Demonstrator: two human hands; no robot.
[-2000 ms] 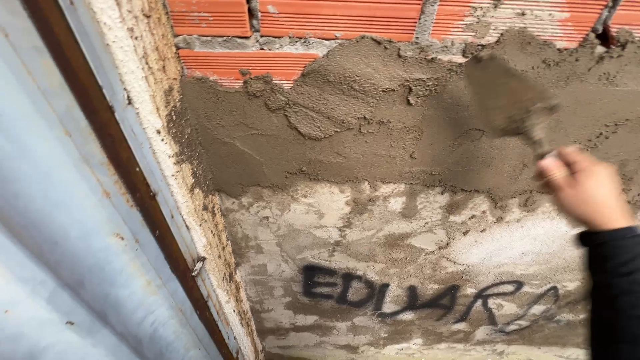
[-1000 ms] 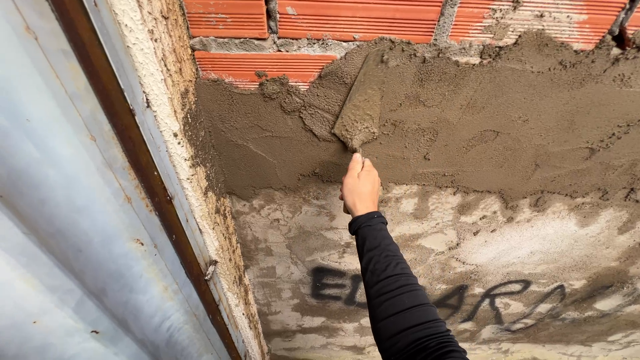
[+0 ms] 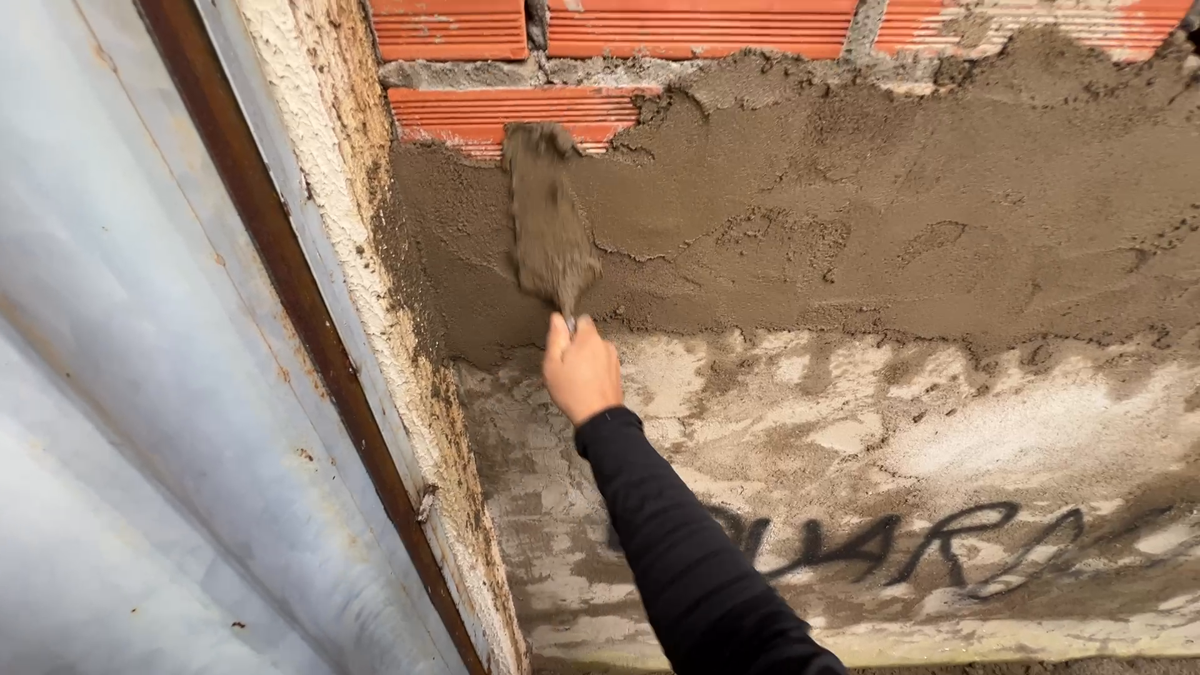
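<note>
My right hand (image 3: 583,367), in a black sleeve, is closed around the handle of a mortar-coated trowel (image 3: 553,220). The blade points up the wall, near the left end of a band of wet mortar (image 3: 844,216). Its tip overlaps the lower edge of an orange hollow clay brick (image 3: 450,112). Mortar covers the blade, with a small lump at the tip. The handle is mostly hidden by my fingers. My left hand is out of view.
Bare clay bricks (image 3: 698,26) run above the mortar. Below it lies older patchy plaster (image 3: 994,441) with black painted writing. A rough plastered wall edge (image 3: 375,281) borders the left side, beside a rusty metal strip (image 3: 272,225) and a grey metal sheet (image 3: 122,375).
My right hand and the trowel have moved left along the mortar, from the right side of the view two seconds ago, and now reach the band's left end.
</note>
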